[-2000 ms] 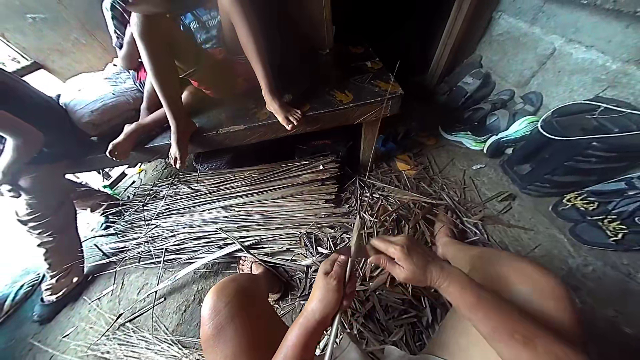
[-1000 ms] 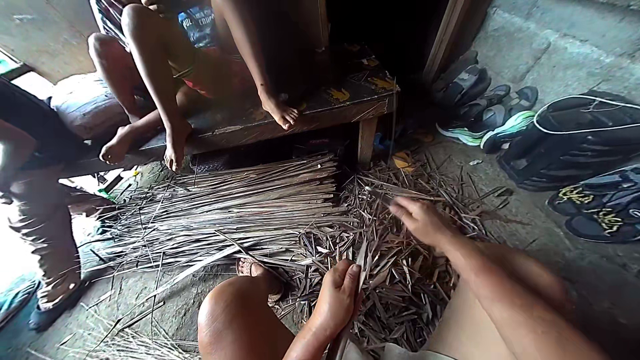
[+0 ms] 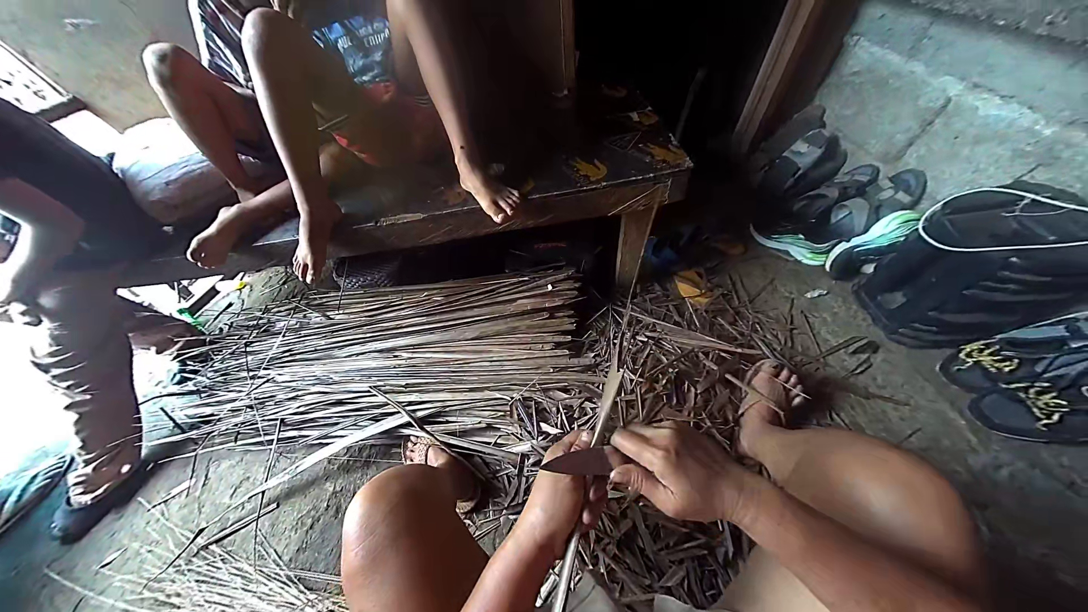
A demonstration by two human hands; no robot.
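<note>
My left hand grips a long dried palm frond strip that slants up and away between my knees. In my right hand is a knife with a short, pointed dark blade, laid across the strip close to my left fingers. The knife's handle is hidden in my fist. Beneath both hands spreads a heap of brown leaf shavings. Left of the heap lies a thick layer of long dry strips, and thin pale ribs are at the lower left.
Bare-legged people sit on a wooden bench ahead. Another person in light trousers is at the left. Shoes and sandals line the block wall at right, beside a black bag with a white cord.
My right hand was apart from my left one second ago, over the shavings at right; now it is back beside my left hand, the blade against a strip.
</note>
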